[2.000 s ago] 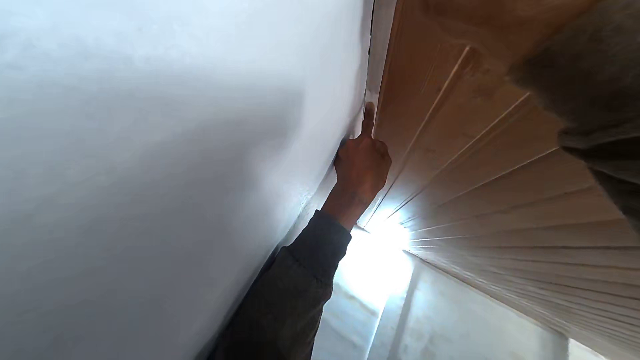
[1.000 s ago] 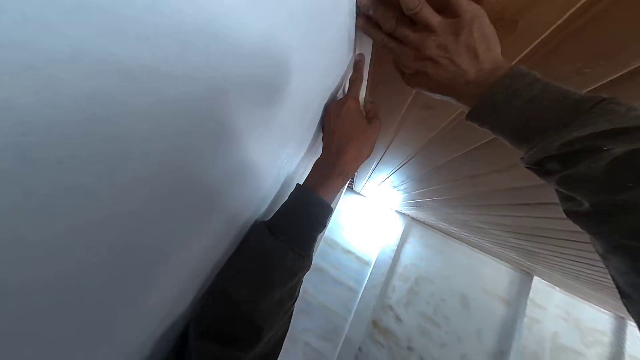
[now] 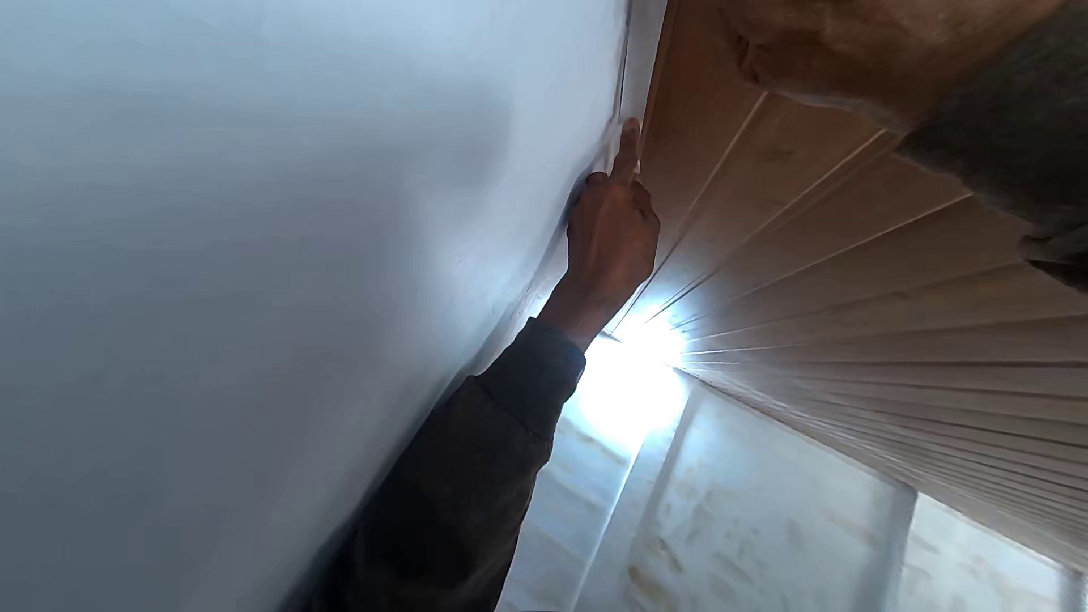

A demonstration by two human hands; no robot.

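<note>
My left hand [image 3: 612, 234] is raised to the joint between a smooth white wall [image 3: 280, 255] and a wood-plank ceiling [image 3: 807, 195]. Its index finger is stretched out and its tip touches a narrow white trim strip [image 3: 643, 59] that runs along this joint; the other fingers are curled. At the top right, close to the camera and blurred, is my right hand [image 3: 850, 51], in front of the planks. Its fingers are partly cut off by the frame's top edge, so what it holds or touches is hidden. Both arms wear dark sleeves.
A bright light [image 3: 637, 374] glares at the corner beyond my left wrist. Past it stands a pale, stained panelled wall [image 3: 748, 510] with vertical strips, meeting the ceiling planks. The white wall lies close along my left forearm.
My right hand was beside my left fingertip at the strip one second ago; it is now farther right and nearer the camera. My left index finger stays on the strip.
</note>
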